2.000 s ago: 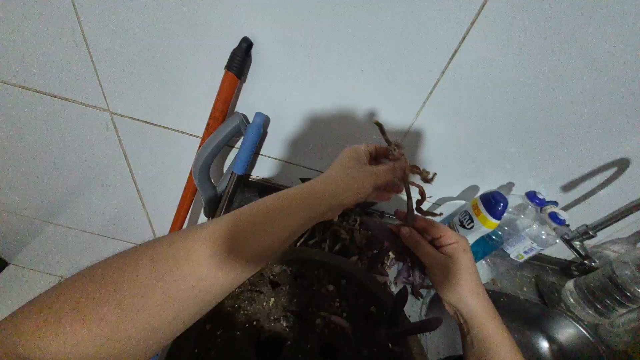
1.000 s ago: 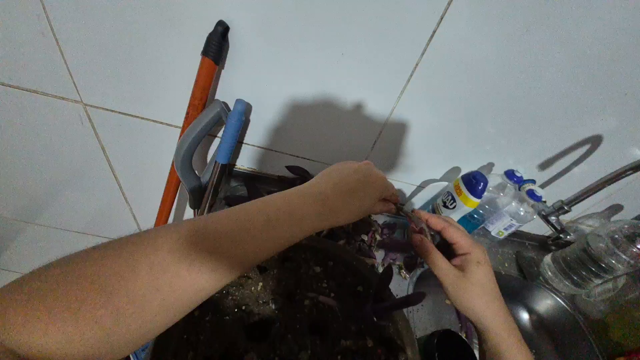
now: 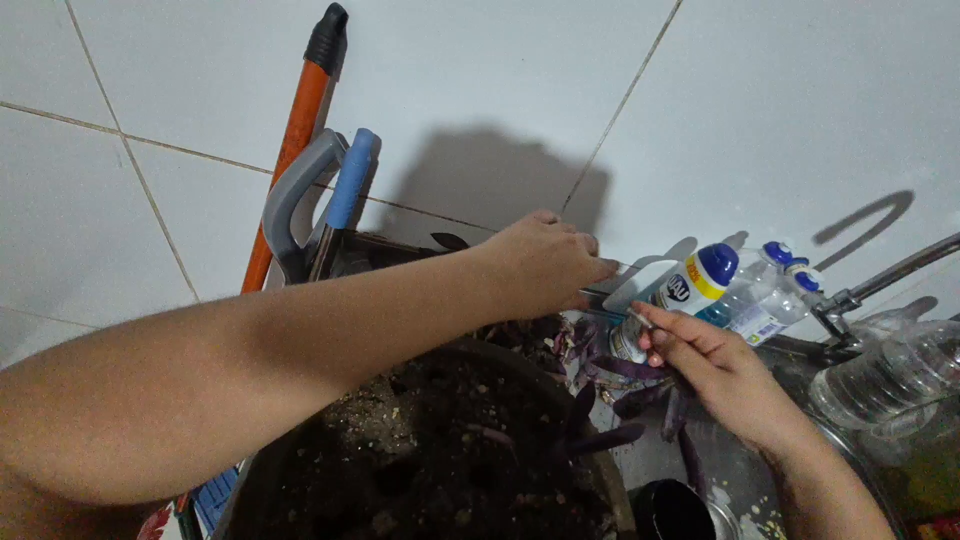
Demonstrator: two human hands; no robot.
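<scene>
My left hand is above the far right rim of a large pot, its fingers bent and pointing right; whether anything is between them cannot be told. My right hand pinches a thin plant stem between thumb and index finger. Purple leaves hang just below that hand. Dark soil with light specks fills the pot, and a purple-leaved sprig stands at its right side. Dry leaves and stem bits lie by the far rim, partly behind my left hand.
An orange pole, a grey handle and a blue handle lean at the tiled wall. On the right stand a white bottle with a blue cap, clear plastic bottles, a metal faucet, a large water bottle and a black cup.
My hands, close together earlier, are now apart. The brown, twisted stem held up between them two seconds ago no longer shows there. Purple leaves now hang beneath my right hand.
</scene>
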